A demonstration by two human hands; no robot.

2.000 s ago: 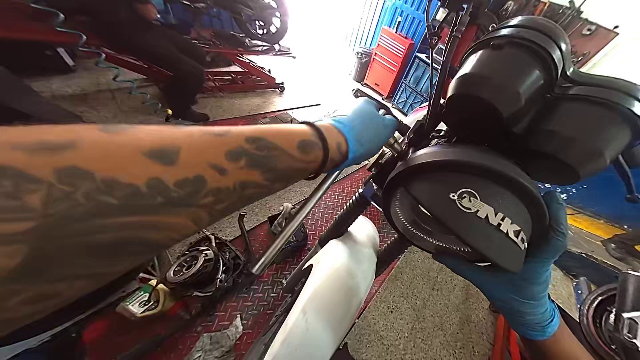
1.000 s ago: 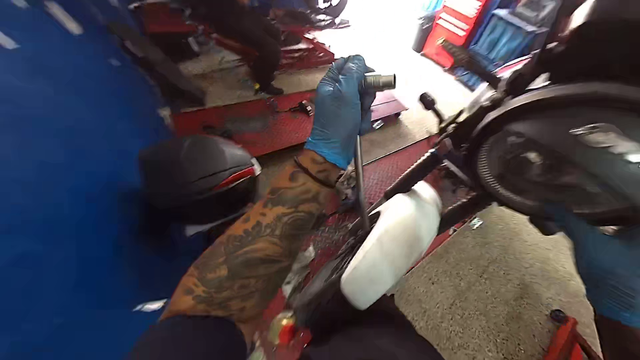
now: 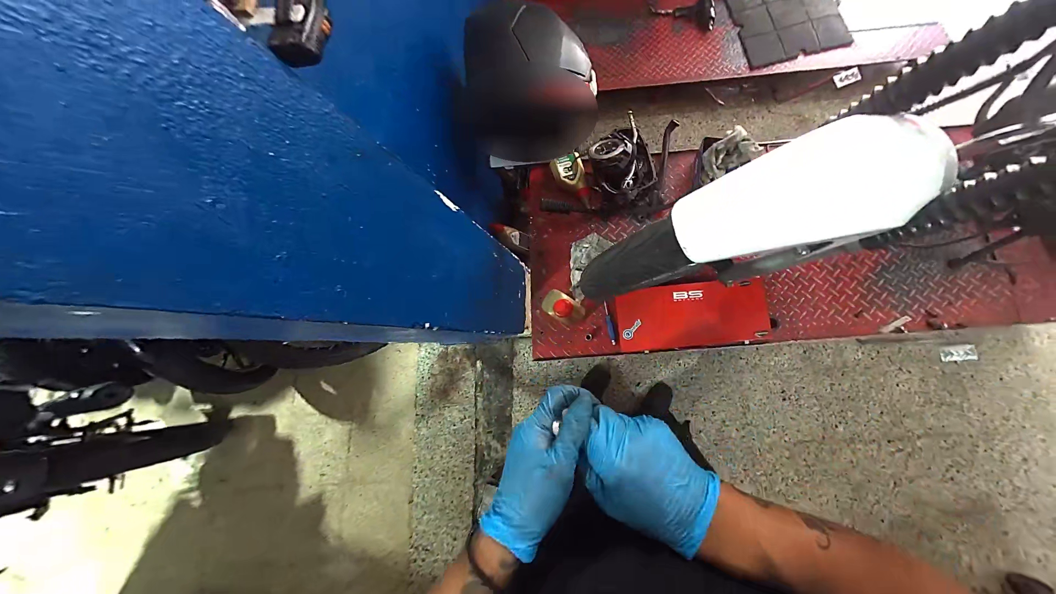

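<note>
My left hand (image 3: 538,472) and my right hand (image 3: 645,477), both in blue gloves, press together low in the middle of the view. A small shiny metal piece (image 3: 556,427) shows between the left thumb and fingers; the rest of it is hidden. The right hand's fingers are curled against the left, and what lies inside them cannot be seen. Beyond the hands, a motorcycle's white front fender (image 3: 813,190) covers a black tyre (image 3: 635,260) above a red diamond-plate lift platform (image 3: 858,285). A flat red case (image 3: 693,318) rests at its near edge.
A blue painted wall (image 3: 272,190) takes up the left, with a dark helmet (image 3: 528,78) beside it. On the platform are a bottle with a red cap (image 3: 563,308), a blue pen (image 3: 610,324) and a black tray of parts (image 3: 623,165). Motorcycle wheels (image 3: 206,363) show lower left.
The view has swung down and left. My left hand, earlier raised with a long metal bar and socket, is now low against my right. The right hand has left the round headlight area.
</note>
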